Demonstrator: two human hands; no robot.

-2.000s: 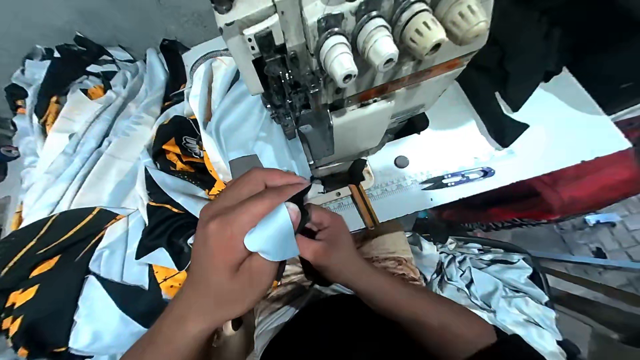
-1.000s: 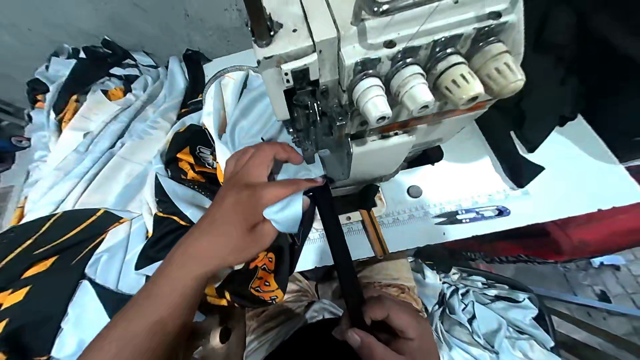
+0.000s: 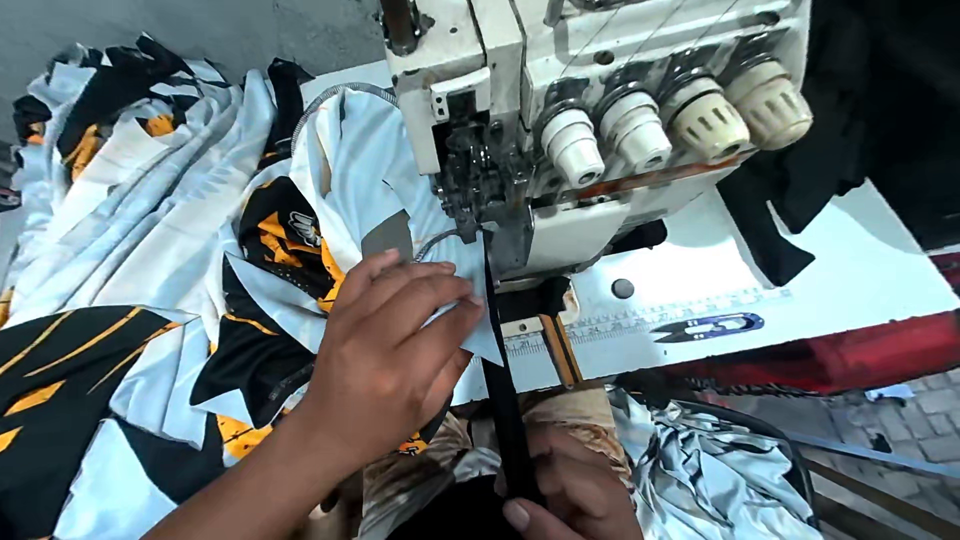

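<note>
An overlock sewing machine (image 3: 570, 225) stands over a white table. Just in front of its presser foot, my left hand (image 3: 397, 337) lies over light blue fabric (image 3: 476, 262), fingers bent and pressing on it. A black fabric strip (image 3: 504, 405) runs along that fabric's right edge from the presser foot toward my body. Its lower end is pinched between thumb and fingers of my right hand (image 3: 562, 487), at the bottom of the view over my lap. The needle is hidden by the machine's parts.
Black, white and orange printed garments (image 3: 150, 210) are heaped at the left. Purple thread snips (image 3: 709, 327) and a measuring tape (image 3: 637, 315) lie on the table at the right. Black cloth (image 3: 780, 240) lies behind them. Light fabric (image 3: 712, 472) fills a container at lower right.
Two seconds ago both hands were together before the machine; my right hand has since come down toward my body with the strip. My left hand now lies flatter on the light blue fabric.
</note>
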